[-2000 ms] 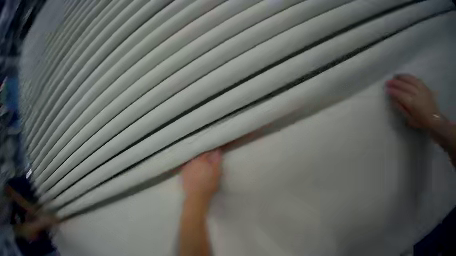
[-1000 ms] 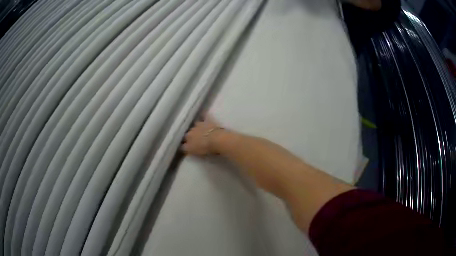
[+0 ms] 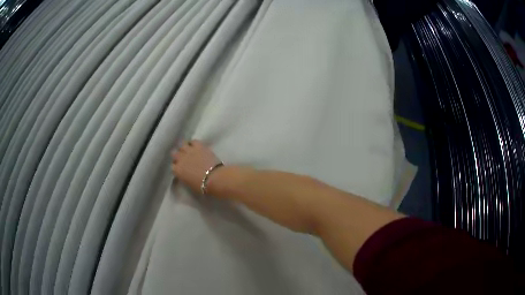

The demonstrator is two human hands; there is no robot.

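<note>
A wide pale cloth lies smooth in front of me. To its left the same cloth runs in long parallel folds with dark gaps between several of them. My right hand, bare and with a bracelet at the wrist, rests on the cloth against the edge of the nearest fold. Its fingers are bent towards the fold, and whether they pinch the cloth cannot be seen. My left hand is out of the picture.
A rack of bare shiny metal rods stands to the right. A strip of grey floor with a yellow line shows between it and the cloth. A loose corner of cloth hangs at the right edge. Dark shapes are at the top right.
My right hand has moved left with the fold edge, and the nearest fold looks wider and rounder. My left hand, probably seen two seconds ago, is out of view.
</note>
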